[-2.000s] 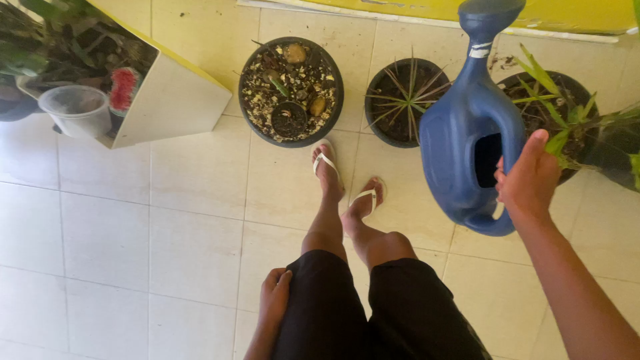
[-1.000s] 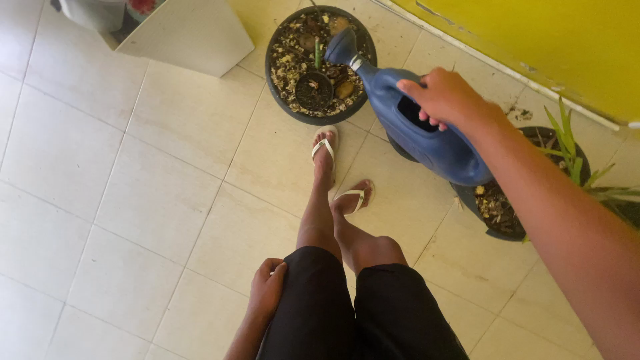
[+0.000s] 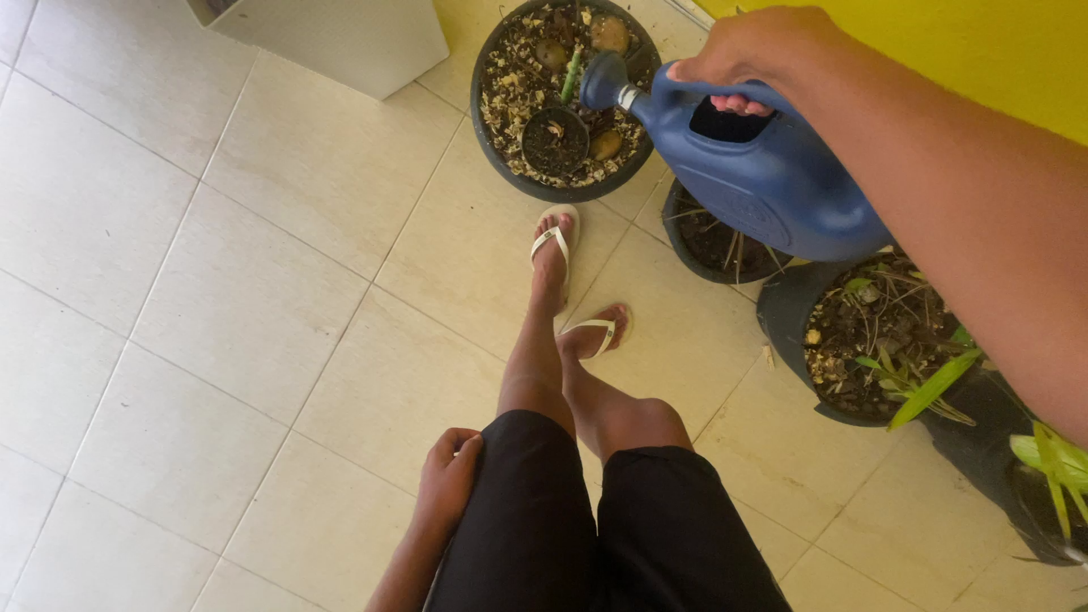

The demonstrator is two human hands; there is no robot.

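My right hand grips the handle of a blue plastic watering can. The can's sprinkler rose hangs over the right part of a round dark pot of soil, wood chips and stones. In that pot are a short green stem and a small dark inner pot. I cannot make out any water from the rose. Low beside my thigh, my left hand has curled fingers against my black shorts; whether it pinches the cloth is unclear.
Under the can sits a smaller pot with thin dry leaves. Farther right are a dark planter with green shoots and another leafy plant. A white planter box stands at the upper left, and a yellow wall at the upper right.
The watering can, in my right hand, has moved left from above the pots on the right to the round pot with stones, its rose now over that pot. The view has turned.
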